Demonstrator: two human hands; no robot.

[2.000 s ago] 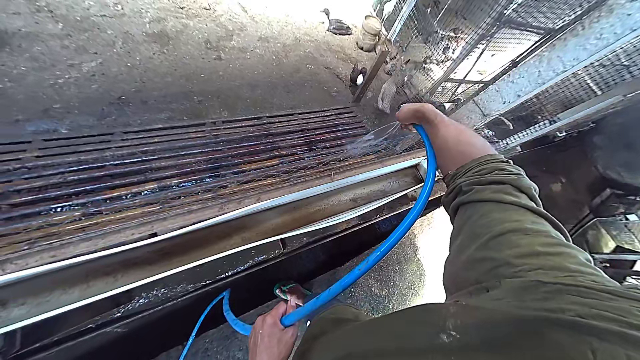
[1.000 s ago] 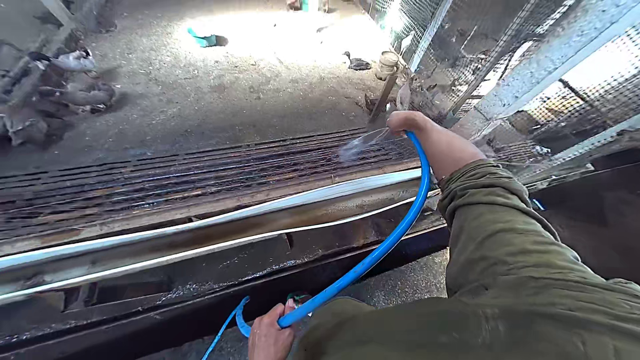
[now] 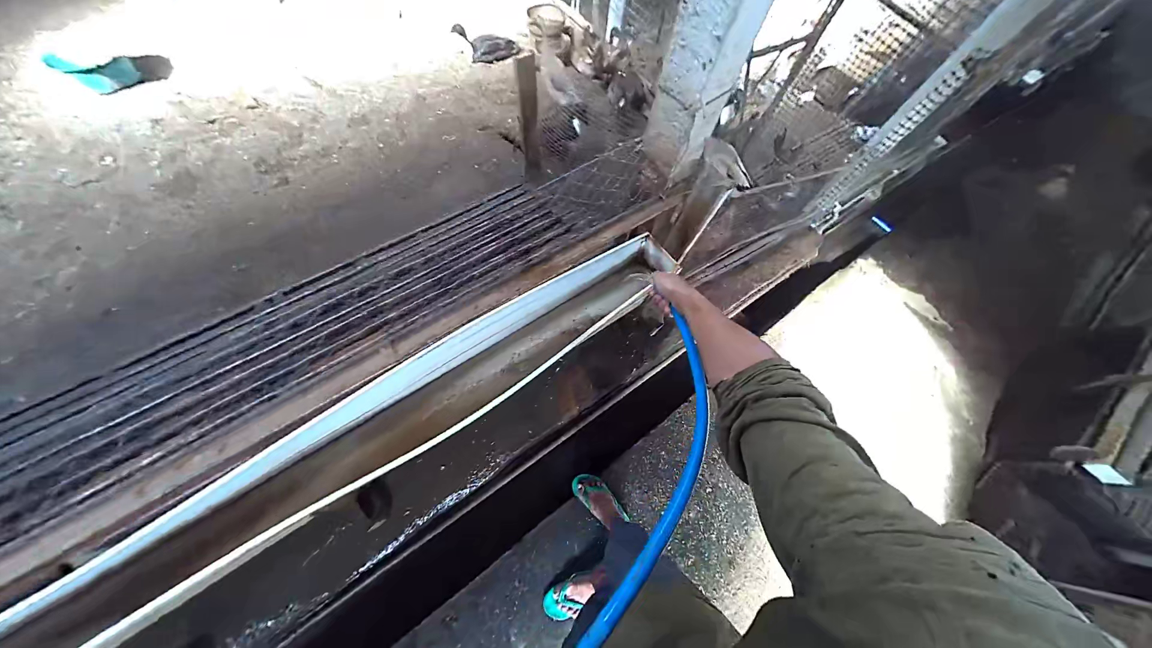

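My right hand (image 3: pixel 673 292) is closed around the end of a blue hose (image 3: pixel 688 459), at the far right end of a long trough (image 3: pixel 468 378) with pale rims. A thin spray shows at the hose end, over the trough. From the hand the hose curves down past my green sleeve and leaves the view at the bottom. My left hand is out of view. Left of the trough runs a slatted floor (image 3: pixel 360 297) of dark bars.
A dark wet channel (image 3: pixel 432 477) lies between the trough and my feet in green sandals (image 3: pixel 594 495). Beyond the slats stand a wooden post (image 3: pixel 527 117), a concrete pillar (image 3: pixel 688 90), wire mesh and a duck (image 3: pixel 486 45). A turquoise object (image 3: pixel 103 72) lies on the ground.
My right hand has moved from above the slats to the trough's end, and the spray has moved with it. My left hand, earlier on the hose, has left the view. The view has turned.
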